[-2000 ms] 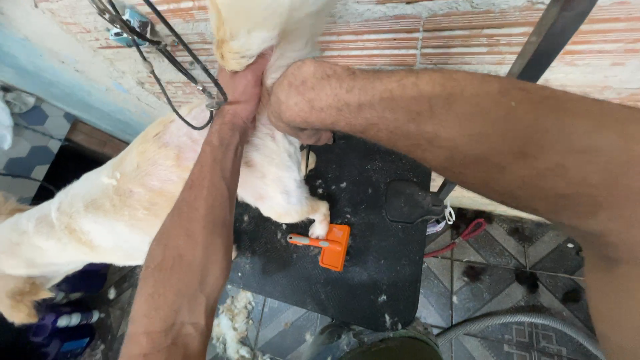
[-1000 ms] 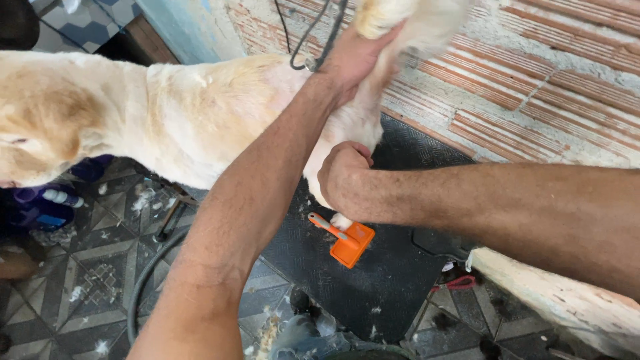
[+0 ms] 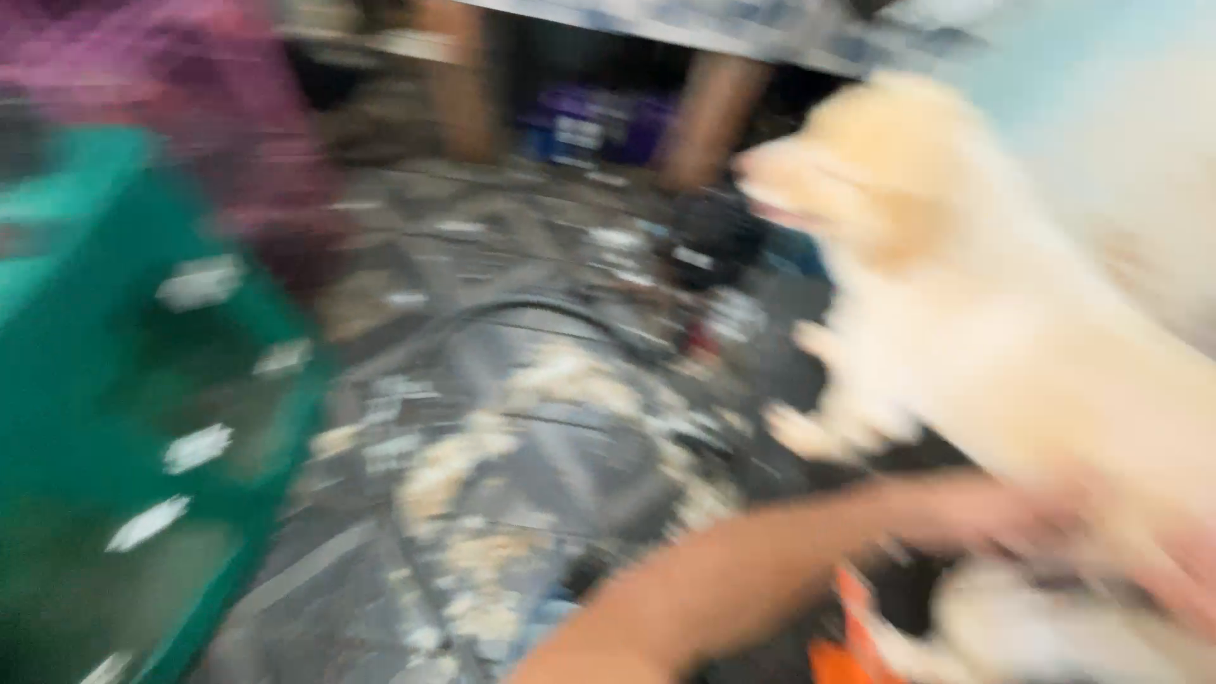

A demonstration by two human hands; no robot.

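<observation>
The frame is strongly blurred. A cream and tan dog (image 3: 959,304) is at the right, its head turned to the left and its front paws over a black grooming table (image 3: 788,475). My left hand (image 3: 1016,513) reaches in from below and lies against the dog's side; its fingers are too smeared to make out. At the right edge, part of my right hand (image 3: 1178,570) shows close to the dog's hind part. The orange slicker brush (image 3: 845,655) lies at the bottom, next to a pale leg.
A green plastic container or chair (image 3: 95,399) fills the left side, near a purple cloth (image 3: 237,123). Clumps of cut fur (image 3: 570,380) and a dark hose or cable (image 3: 532,302) are on the tiled floor (image 3: 560,475). Purple bottles (image 3: 617,123) stand at the back.
The view has swung far to the left. My left hand was on the dog's raised hind part near the cord and is now at its side. The dog's head has come up.
</observation>
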